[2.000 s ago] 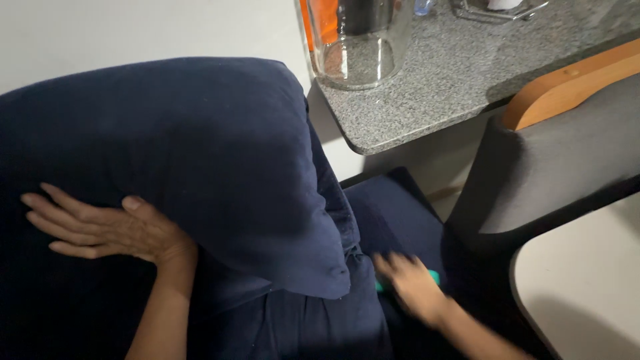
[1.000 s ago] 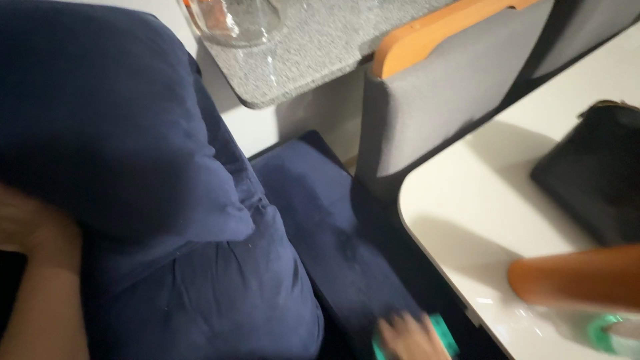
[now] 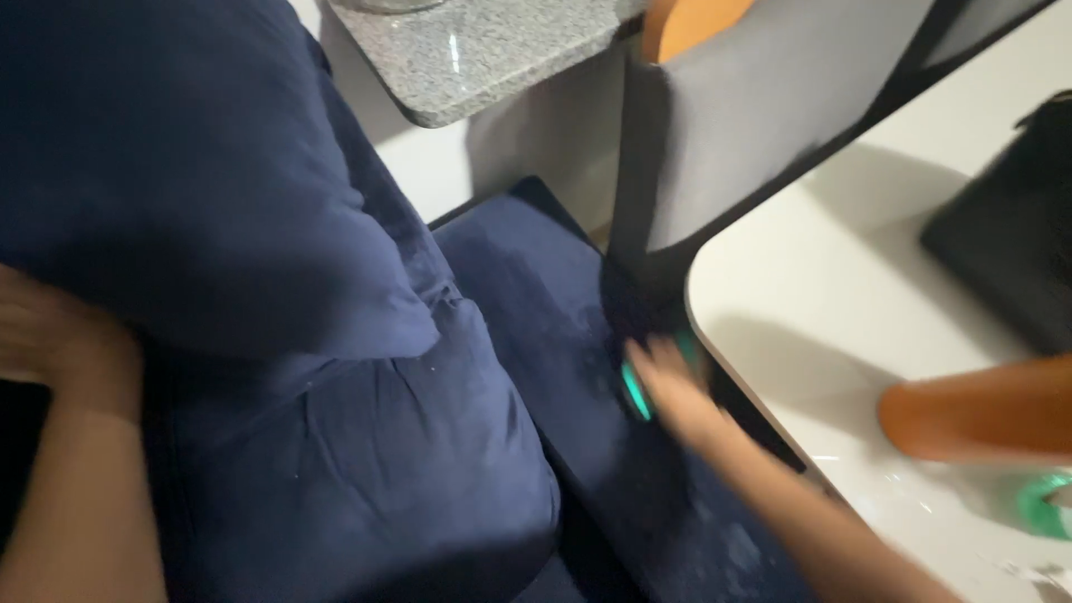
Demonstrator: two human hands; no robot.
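Note:
My right hand (image 3: 666,377), blurred, presses on a green item (image 3: 636,392) against the flat top of a navy upholstered sofa part (image 3: 536,301); the item is mostly under the hand and its kind cannot be told. Pale specks mark the fabric further down. At the left edge, my left hand (image 3: 63,335) rests against a large navy cushion (image 3: 209,184), its fingers partly out of view. Below that cushion lies a puffy navy seat section (image 3: 360,469), with a few small specks on it.
A granite countertop (image 3: 494,50) juts in at the top. Beside it stands a grey chair back (image 3: 754,117) with a wooden top rail. At the right, a white table (image 3: 804,276) holds a black case (image 3: 1013,226), an orange cylindrical object (image 3: 980,410) and a green translucent object (image 3: 1043,502).
The view has swung right since two seconds ago, bringing in the white table's objects. Over the last second my right hand has moved up along the flat sofa part with the green item.

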